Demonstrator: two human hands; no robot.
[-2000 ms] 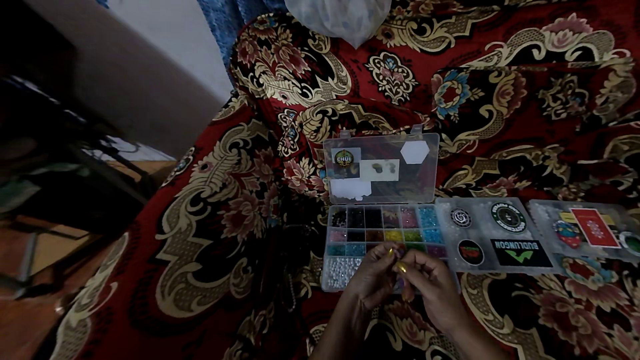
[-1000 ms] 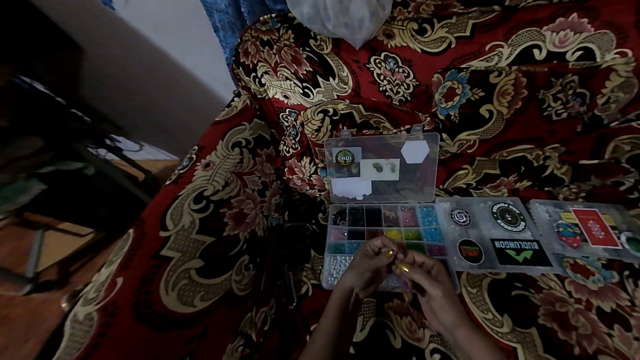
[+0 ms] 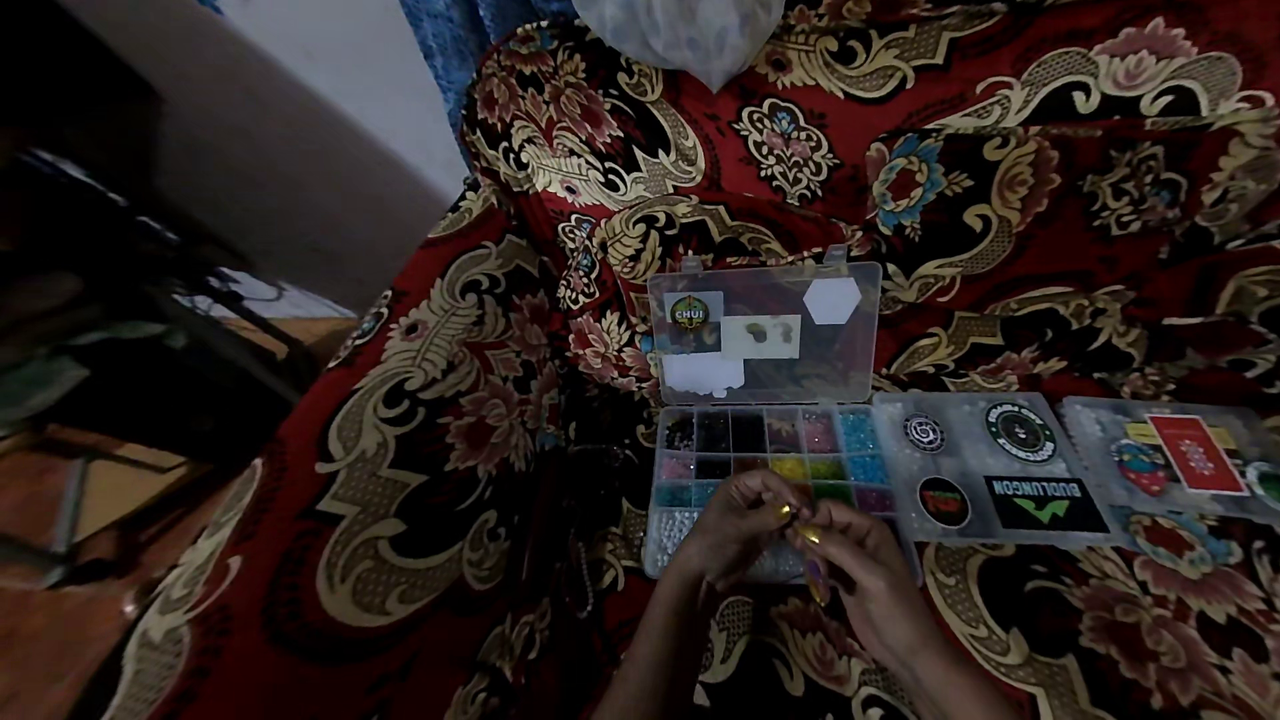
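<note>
My left hand and my right hand meet at the fingertips over the front of an open compartment box of beads. Both have gold-coloured nails. Something very small seems pinched between the fingertips, too small and dark to name. A purple and yellow item hangs beneath my right fingers; what it is cannot be told. Black, pink, yellow, green, blue and white beads lie in the compartments. My hands hide part of the front rows. The clear lid stands raised behind, with stickers and white paper pieces on it.
Right of the bead box lie a closed plastic case with round and rectangular stickers and another case with a red card. All rest on a sofa's patterned red cover. A strand of beads lies left. A pale bag is behind.
My hands stay together over the box's front; their fingers have shifted slightly. The boxes have not moved.
</note>
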